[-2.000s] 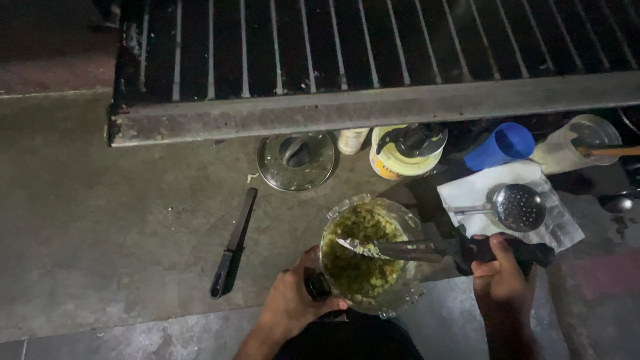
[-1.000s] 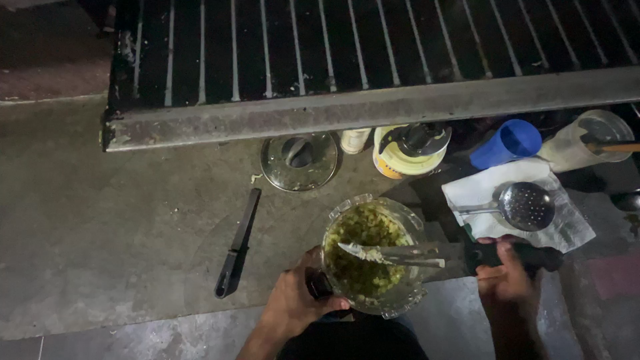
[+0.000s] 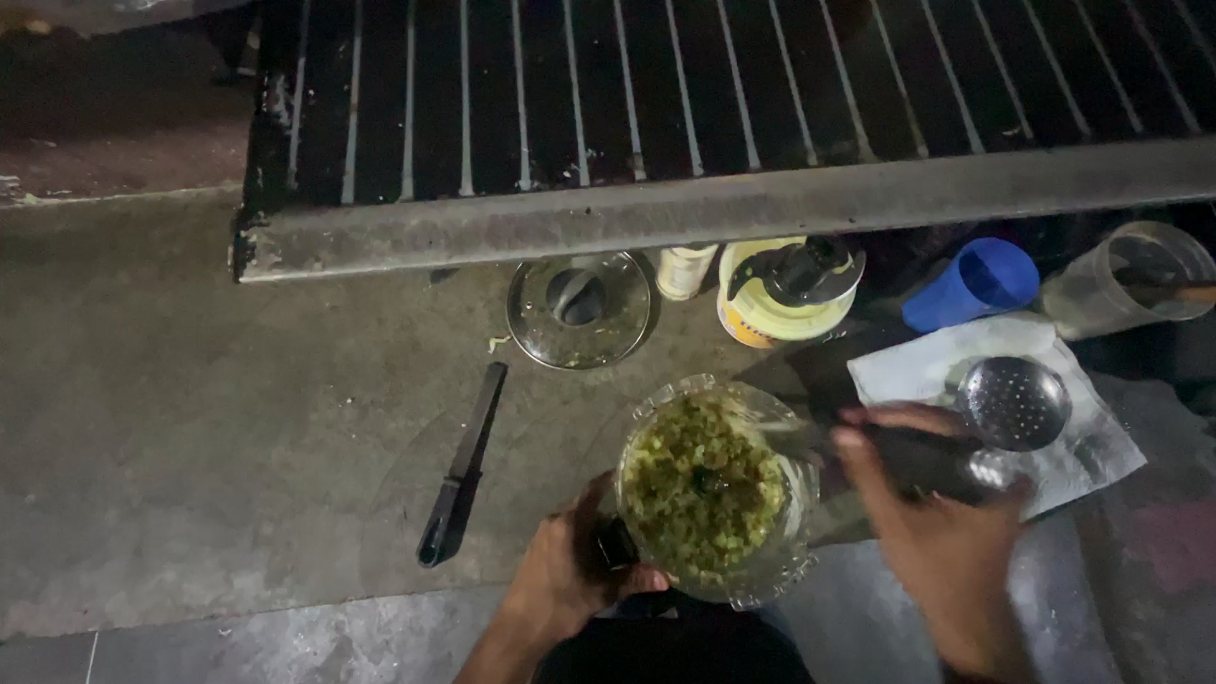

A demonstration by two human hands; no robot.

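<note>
My left hand [image 3: 570, 560] grips the dark handle of a clear food-processor bowl [image 3: 803, 484] at the bottom centre. Chopped green food [image 3: 703, 484] fills much of the bowl. At its right, my right hand [image 3: 936, 513] is closed around a dark-handled utensil [image 3: 921, 456], both blurred; the utensil's blade end is too blurred to make out near the bowl's right rim. Behind my right hand a perforated metal skimmer [image 3: 1015, 403] rests on a white paper towel [image 3: 1092, 465]. A black-handled knife [image 3: 463, 465] lies on the floor left of the bowl.
A glass lid [image 3: 579, 332] lies beyond the bowl, beside a small pale container [image 3: 684, 273] and a yellow-lidded tub [image 3: 793, 318] with a black chopper blade [image 3: 803, 271] on top. A blue cup [image 3: 974, 285] and a clear plastic container [image 3: 1092, 294] stand at right. A slatted rack [image 3: 608, 214] overhangs them.
The blade of the held utensil was over the chopped food; it has moved off the food, to the right. My left hand stays at the bowl's handle.
</note>
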